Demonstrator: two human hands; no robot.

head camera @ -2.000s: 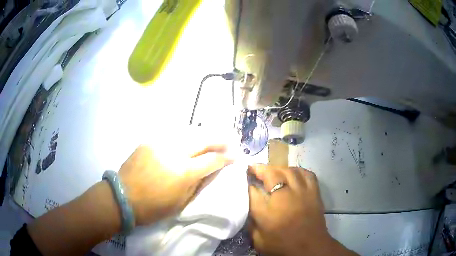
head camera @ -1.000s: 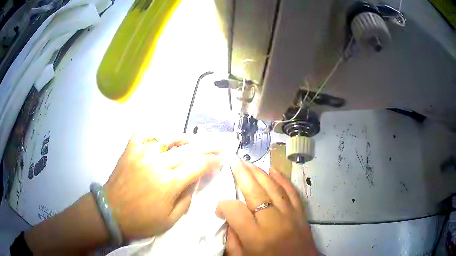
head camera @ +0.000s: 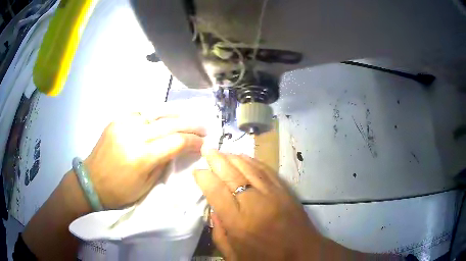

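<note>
White fabric (head camera: pixel 153 219) lies in front of the presser foot (head camera: pixel 225 104) and hangs in folds towards the table's front edge; its upper part is washed out by the lamp. My left hand (head camera: pixel 138 153), with a bracelet at the wrist, lies on the fabric left of the foot, fingertips pressing it. My right hand (head camera: pixel 250 193), with a ring, holds the fabric's right side just below the foot, fingers close together. The needle tip and the seam cannot be made out in the glare.
The off-white machine head (head camera: pixel 332 30) fills the top, with a ribbed tension dial (head camera: pixel 254 116). A tan tape patch (head camera: pixel 266 148) is right of the foot. A yellow-green object (head camera: pixel 61 48) is at upper left. Long white pieces (head camera: pixel 20 66) lie at the left edge.
The view has shifted, so the machine head looks nearer and further left. Both hands remain on the fabric; my right hand has turned flatter over it. A wide fabric fold now shows below my left hand.
</note>
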